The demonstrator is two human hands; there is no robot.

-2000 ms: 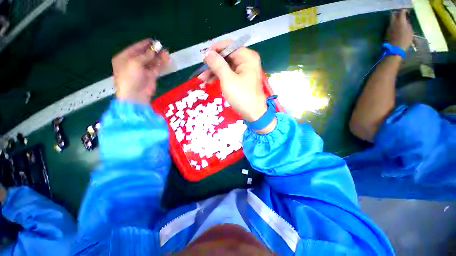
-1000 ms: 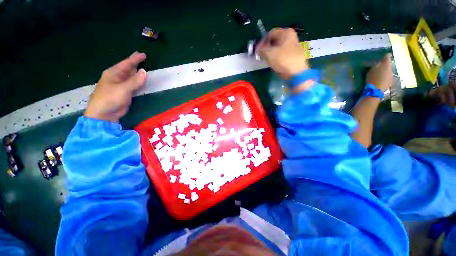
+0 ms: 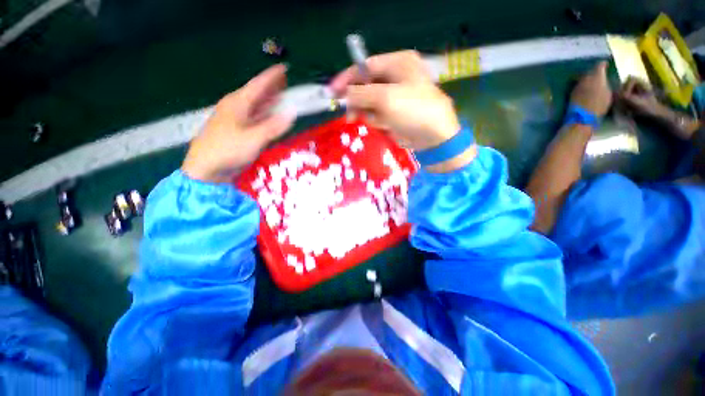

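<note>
My left hand (image 3: 238,128) is over the tray's upper left corner, thumb and fingers apart, with nothing seen in it. My right hand (image 3: 406,100) grips the grey metal tweezers (image 3: 357,52), whose end points up and away. A small, blurred dark piece with a yellowish spot (image 3: 335,103) is at its fingertips; it looks like a module. The red tray (image 3: 291,280) below both hands holds a loose heap of small white pads (image 3: 328,213).
Black modules lie on the green surface at left (image 3: 124,213) and beyond the white strip (image 3: 270,46). A black tray (image 3: 22,255) is at far left. Stray white pads (image 3: 372,276) lie below the red tray. A neighbour's arm with a blue strap (image 3: 581,116) is at right, near a yellow frame (image 3: 669,58).
My right hand has come back left from the white strip with the tweezers and dark piece. My left hand has moved right, nearer to it. The view has shifted, so the tray sits higher.
</note>
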